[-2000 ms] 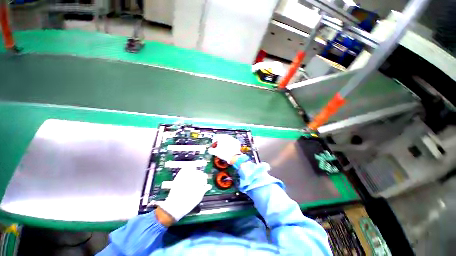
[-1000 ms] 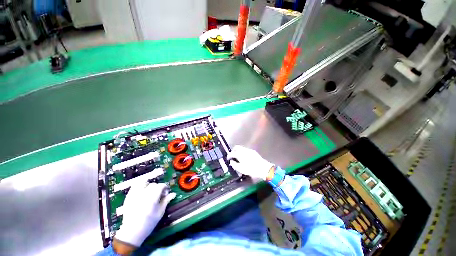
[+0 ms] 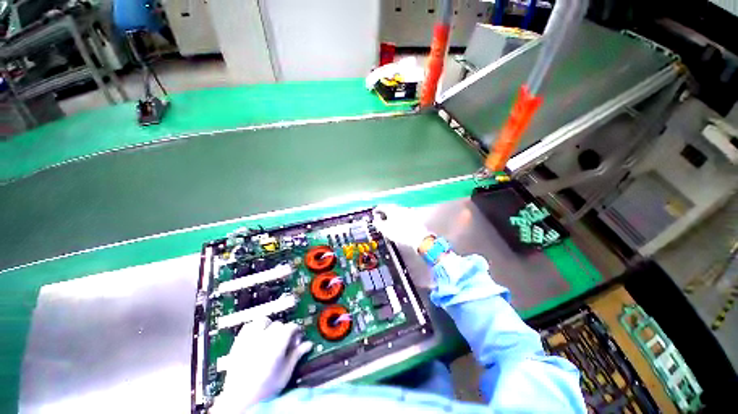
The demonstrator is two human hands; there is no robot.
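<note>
A green circuit board point(image 3: 279, 306) with three orange-red toroidal inductors point(image 3: 327, 287) and long white bars sits in a black carrier point(image 3: 364, 349) on the bench's metal sheet. My left hand point(image 3: 263, 360), in a white glove, lies over the board's lower left part with its fingers curled; whether it grips anything cannot be told. My right hand point(image 3: 402, 227), gloved with a blue band at the wrist, is at the carrier's upper right corner, fingertips at its edge. Its grip is blurred.
A dark green conveyor belt point(image 3: 243, 174) runs behind the bench. A black tray point(image 3: 503, 212) with small green pieces is at the right end. A black tote point(image 3: 676, 311) at lower right holds a dark pallet and a green frame. Orange-wrapped posts point(image 3: 515, 129) stand by the sloping conveyor point(image 3: 534, 89).
My right hand has moved from the carrier's right side up to its upper right corner. My left hand stays on the board's lower left. The camera view has shifted.
</note>
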